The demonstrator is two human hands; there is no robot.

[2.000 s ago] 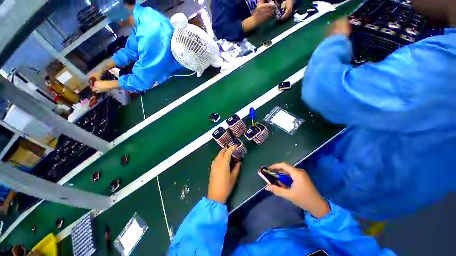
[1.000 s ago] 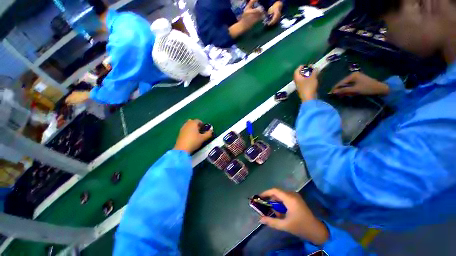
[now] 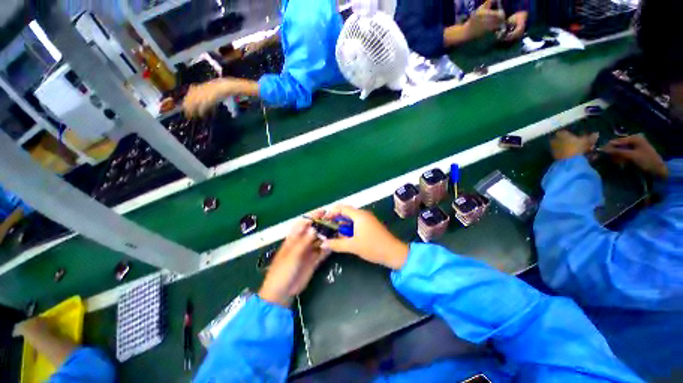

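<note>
My left hand [image 3: 293, 263] and my right hand [image 3: 368, 238] meet just in front of the belt rail. Between their fingers is a small dark watch case [image 3: 323, 229], partly hidden; my left fingers hold its near side. My right hand grips a screwdriver with a dark-blue handle [image 3: 345, 226], its thin shaft pointing left across the case. Another dark piece [image 3: 266, 258] shows beside my left hand, unclear. Silvery specks [image 3: 334, 274] lie on the mat below my hands. Stacked watch housings [image 3: 432, 224] stand at right, near an upright blue-handled screwdriver [image 3: 454, 179].
Several watch cases [image 3: 248, 223] lie on the green belt [image 3: 337, 166]. A clear bag [image 3: 508, 194] lies right; another [image 3: 225, 317], a white parts tray [image 3: 140, 317], tweezers-like tool [image 3: 188, 335] and yellow bin [image 3: 73, 322] lie left. A neighbour's sleeve [image 3: 584, 232] is close at right.
My left hand has come back from over the belt beyond the stacks. My right hand has moved up and left with the screwdriver to meet it. The view has swung left.
</note>
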